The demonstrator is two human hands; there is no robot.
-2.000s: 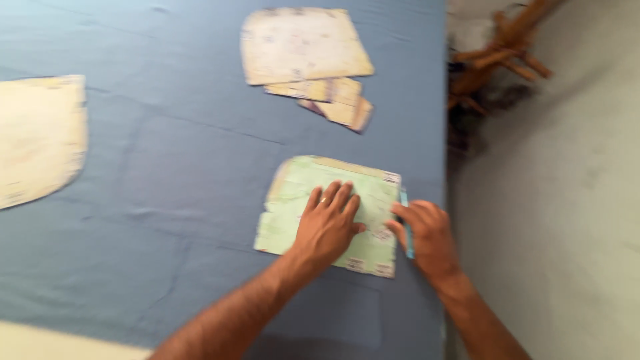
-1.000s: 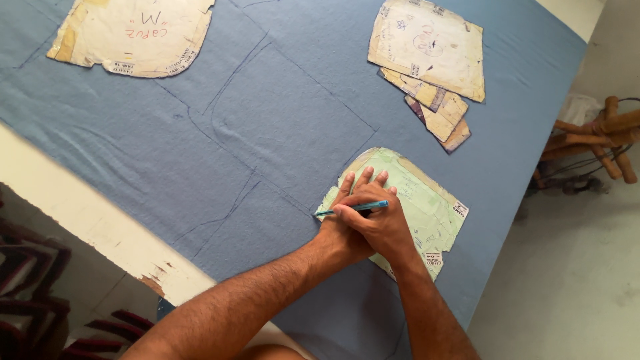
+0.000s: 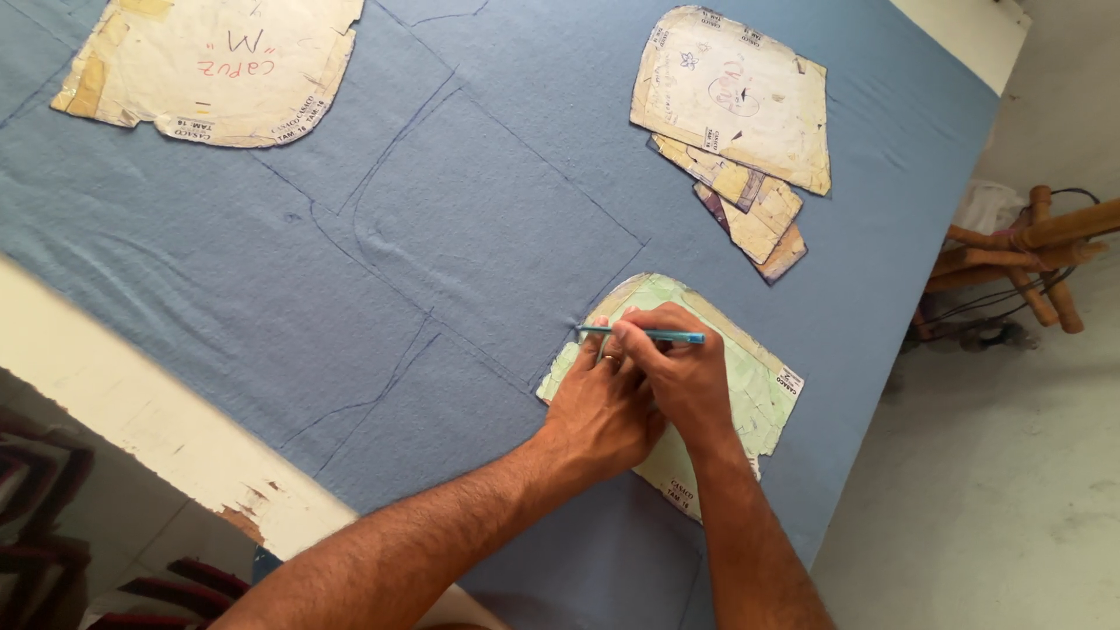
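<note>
A green paper sewing pattern piece lies on blue fabric spread over a table. My left hand rests on the pattern, holding it flat, a ring on one finger. Crossing over it, my right hand grips a blue pen, its tip on the fabric at the pattern's upper left edge. Drawn pen lines run across the fabric to the left, one meeting the pattern's left corner. Part of the pattern is hidden under both hands and my right forearm.
A large cream pattern piece bearing writing lies at the upper left. Another cream pattern overlaps several smaller pieces at the upper right. The table's white edge runs along the lower left. Wooden poles with cables stand beyond the right edge.
My right hand has gone from the pattern's right edge to its left side, across my left hand. Since a second ago the pen tip has moved up along that edge. The view has turned.
</note>
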